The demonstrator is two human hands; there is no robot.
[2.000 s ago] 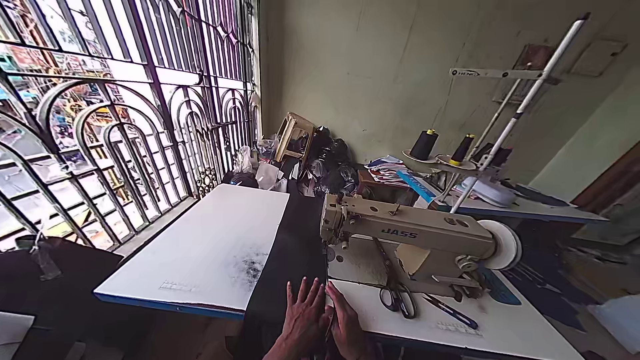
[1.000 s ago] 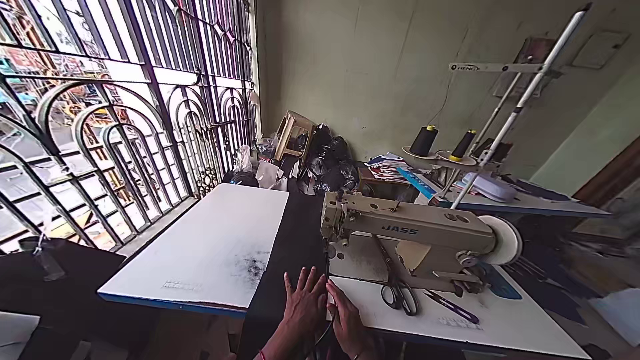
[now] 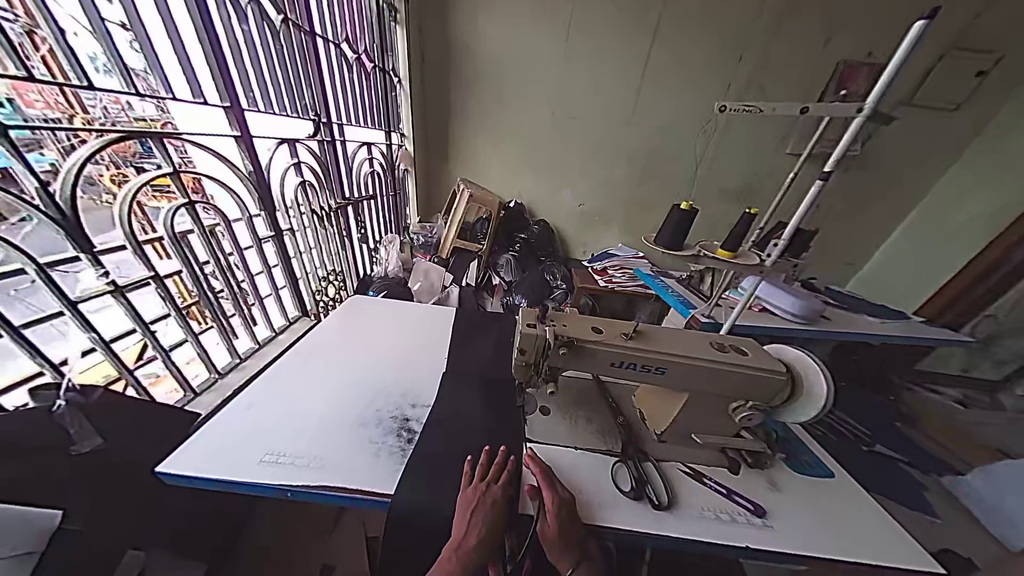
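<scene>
Black fabric [image 3: 456,424] runs lengthwise over the white sewing table [image 3: 320,400] and passes beside the needle end of a beige JASS sewing machine [image 3: 656,356]. My left hand [image 3: 484,508] lies flat on this fabric, fingers spread a little and pointing toward the machine. Close to its right, my right hand [image 3: 556,512] rests at the fabric's right edge, thumb side up; whether it pinches the edge is unclear. A thin dark strip or cord shows between the hands, its lower end hidden. Right of my hands, black-handled scissors [image 3: 636,472] and purple thread snips [image 3: 724,490] lie on the table.
Two black thread cones [image 3: 676,228] stand on the thread stand behind the machine. Black plastic bags [image 3: 532,256] and a wooden stool [image 3: 468,220] are piled by the wall. A metal window grille [image 3: 240,200] runs along the left. Another table [image 3: 848,324] stands behind at right.
</scene>
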